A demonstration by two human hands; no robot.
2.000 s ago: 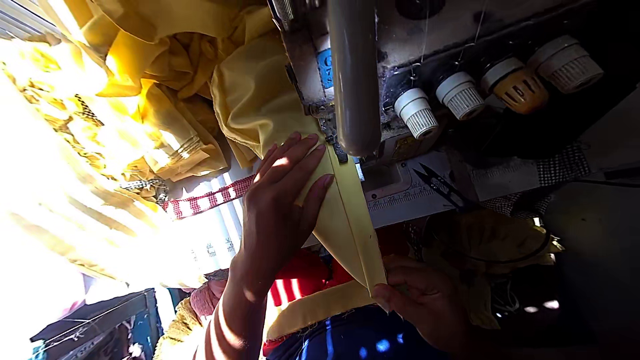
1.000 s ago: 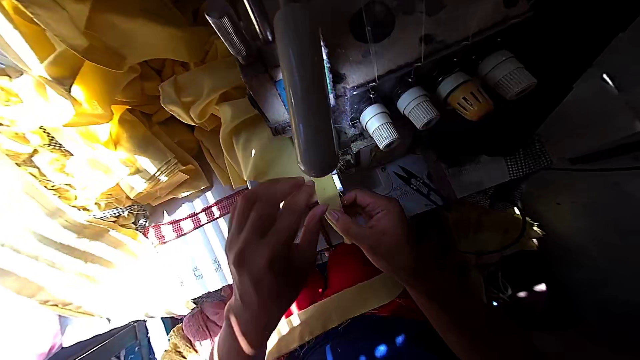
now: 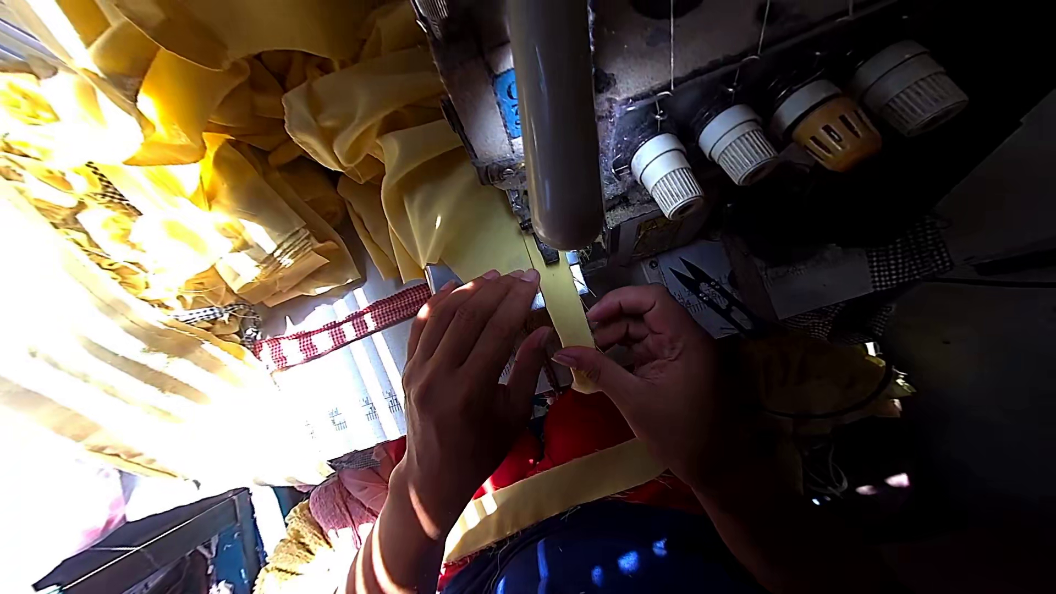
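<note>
An overlock sewing machine (image 3: 561,124) stands at the top centre, with several ribbed tension dials (image 3: 668,176) on its front. Yellow fabric (image 3: 462,223) lies at its presser foot, and a narrow yellow fabric strip (image 3: 568,309) runs from there toward me. My left hand (image 3: 474,363) rests with its fingertips at the strip's left edge, just below the foot. On the right, my right hand (image 3: 652,363) has its thumb on the strip's near end; its other fingers are curled beside it. Another yellow band (image 3: 561,491) lies across my lap over red cloth.
Heaped yellow fabric (image 3: 223,148) fills the upper left. A red-and-white checked strip (image 3: 346,328) lies left of my left hand. Black thread snips (image 3: 714,293) lie on the machine bed, right of the foot. Dark checked cloth (image 3: 907,254) is farther right. A dark-framed box (image 3: 157,536) stands lower left.
Two seconds ago a long, wide yellow panel reached down to my right hand; now only a short strip shows below the foot. My right hand has moved up close to the machine.
</note>
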